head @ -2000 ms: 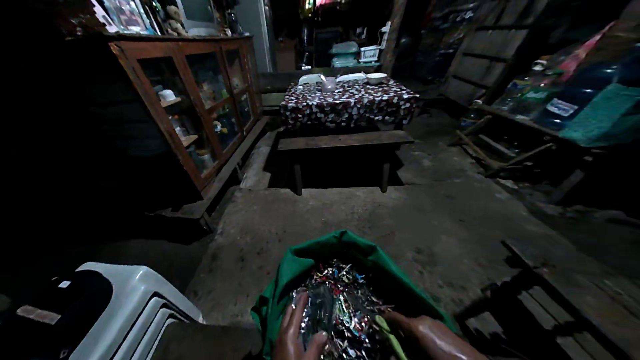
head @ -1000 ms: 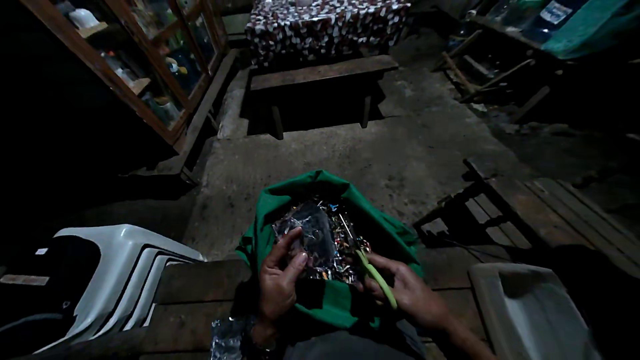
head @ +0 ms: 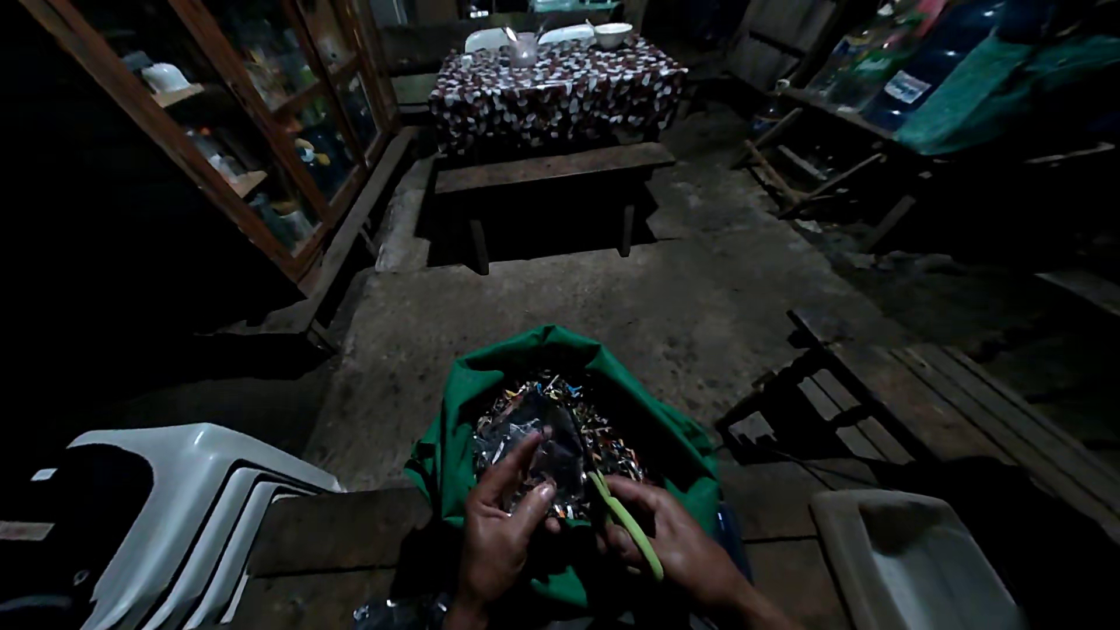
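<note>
A green cloth sack [head: 490, 367] stands with its mouth spread wide, full of small multicoloured cut scraps [head: 612, 437]. Over the scraps, my left hand [head: 507, 516] holds a crumpled, clear, shiny plastic piece [head: 534, 446] between thumb and fingers. My right hand [head: 665, 534] grips scissors with light green handles [head: 632, 525], just right of the plastic. The dark blades are hard to make out against the scraps. Another shiny plastic piece [head: 398, 614] lies at the bottom edge, left of the sack.
Stacked white plastic chairs [head: 201, 455] stand at left, a pale plastic container [head: 910, 560] at right on wooden planks. Ahead are a wooden bench [head: 556, 168], a table with a patterned cloth [head: 560, 96] and a glass-fronted cabinet [head: 289, 131]. Bottles and a large blue jug [head: 936, 61] sit at upper right.
Since the oldest frame, the view has tilted downward. Both hands remain at the sack's mouth, with the plastic at the left hand and the scissors at the right.
</note>
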